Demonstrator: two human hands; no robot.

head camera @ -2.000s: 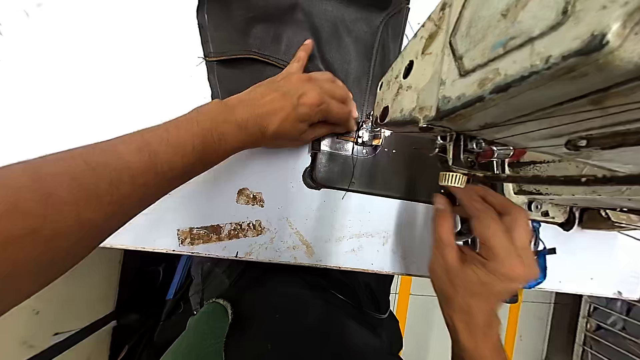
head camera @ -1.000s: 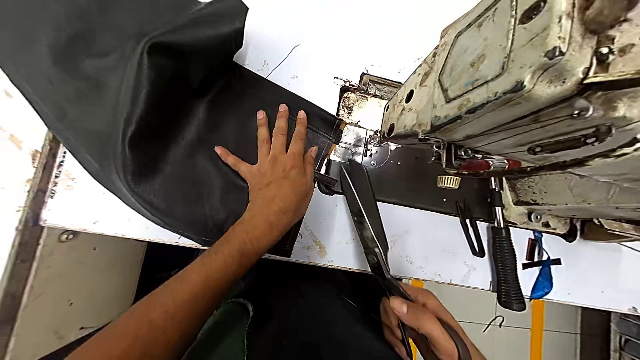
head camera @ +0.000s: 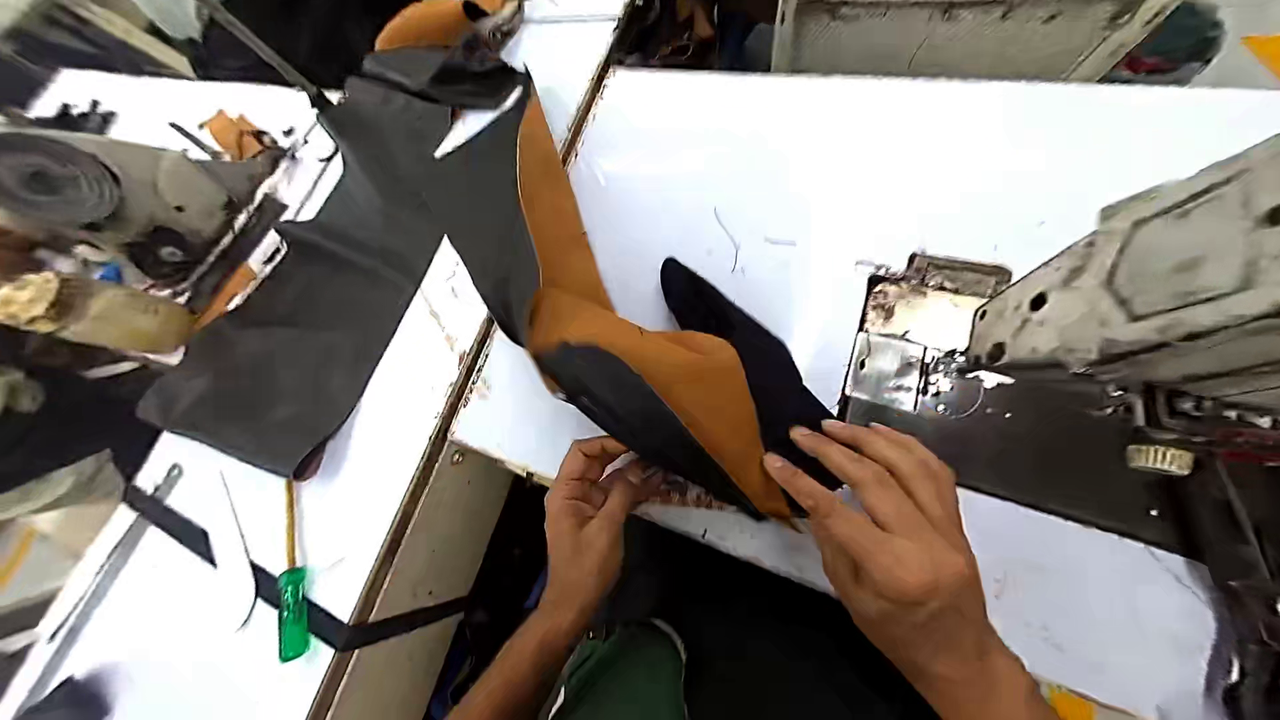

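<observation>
Black and tan leather or leather-like pieces point(head camera: 680, 380) lie on the white table, reaching from the upper left to the table's front edge. My left hand point(head camera: 590, 530) has its fingers curled at the near edge of these pieces; whether it pinches the material is hard to tell. My right hand point(head camera: 890, 510) rests its spread fingertips on the lower right end of the tan and black material. To the right of that hand is the sewing machine point(head camera: 1180, 280), with its metal needle plate point(head camera: 888, 370) just beyond my fingers.
A second sewing machine point(head camera: 150, 190) stands on the neighbouring table at left, with a yellowish cone point(head camera: 110, 315) near it. A green-handled screwdriver point(head camera: 293, 612) and a black strap point(head camera: 390, 625) lie there. A gap point(head camera: 430, 470) divides the two tables. A ribbed knob point(head camera: 1160, 459) lies at right.
The view has swung left. The scissors seen in my right hand a second ago are no longer in it. My left hand has left the large black piece, and tan material now shows.
</observation>
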